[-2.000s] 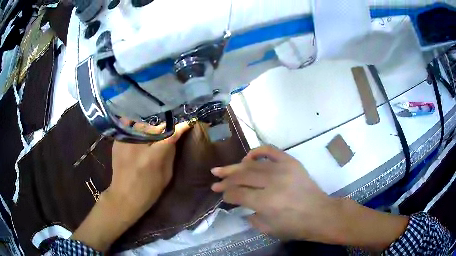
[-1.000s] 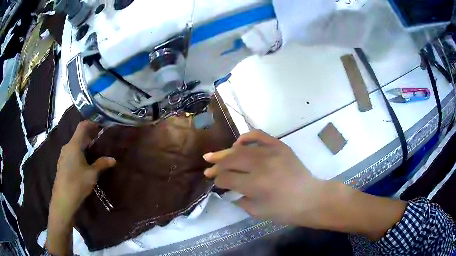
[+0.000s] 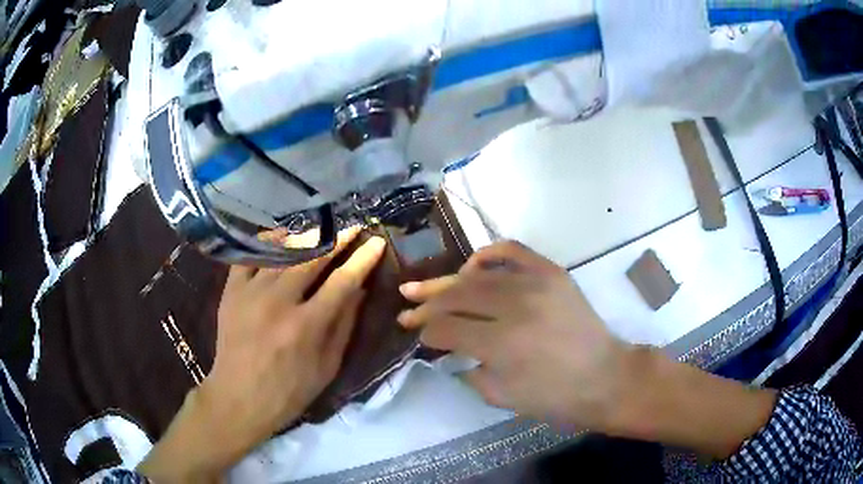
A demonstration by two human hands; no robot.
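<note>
A dark brown garment panel lies over the left of the machine bed, with pale slanting marks and white strips along its edges. My left hand lies on the cloth, its fingertips beside the lit presser foot; the curved metal guard partly hides its fingers. My right hand is at the panel's right edge, fingers slightly bent and spread; whether they touch the cloth is unclear. The needle itself cannot be made out under the machine head. A small grey block is right of the foot.
A narrow brown strip and a small brown square lie on the white table at right. Beyond the black strap lies a red-and-blue tool. Printed measuring tape runs along the front edge. Gold-patterned material is at far left.
My left hand was at the foot, moved left off it with thumb and fingers apart, and is now back beside it, flat on the cloth. My right hand stays near the panel's right edge.
</note>
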